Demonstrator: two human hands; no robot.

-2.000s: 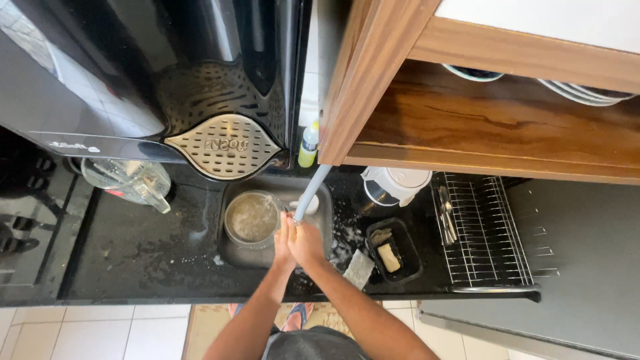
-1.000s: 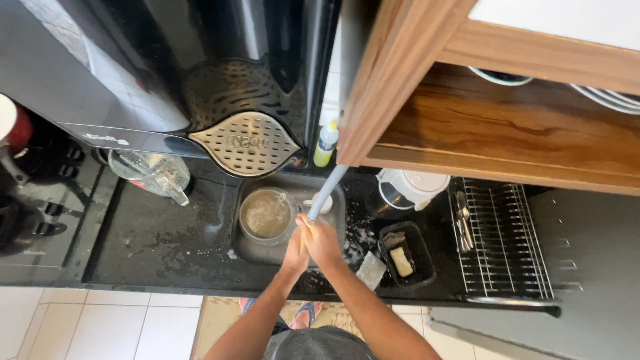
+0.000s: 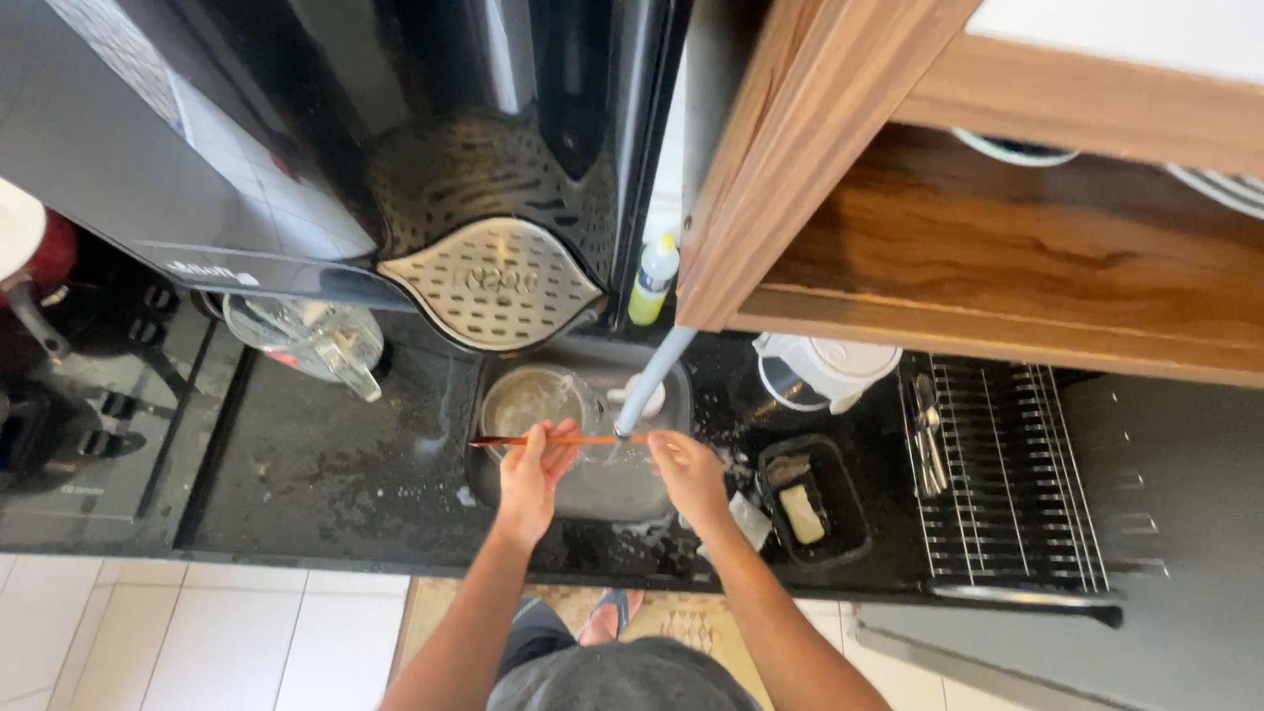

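Note:
Over the sink (image 3: 622,502), my left hand (image 3: 538,474) and my right hand (image 3: 688,478) hold a thin reddish-brown stick-like utensil (image 3: 592,440) level, one hand toward each end. Its darker end points left past my left hand. The grey tap spout (image 3: 654,380) comes down between my hands, with water falling beside the utensil. Behind my left hand, a round pot of cloudy water (image 3: 533,400) stands in the sink. A white cup (image 3: 647,397) sits beside the spout, partly hidden by it.
A glass jug (image 3: 316,341) stands left on the wet counter. Right of the sink are a black tray (image 3: 851,528) with a soap bar (image 3: 801,514), a white-lidded container (image 3: 839,365) and a wire dish rack (image 3: 1017,494) with cutlery. A wooden cabinet (image 3: 790,178) overhangs the back right.
My hands were together under the spout; now they are apart, with the reddish-brown utensil stretched between them and plainly in sight.

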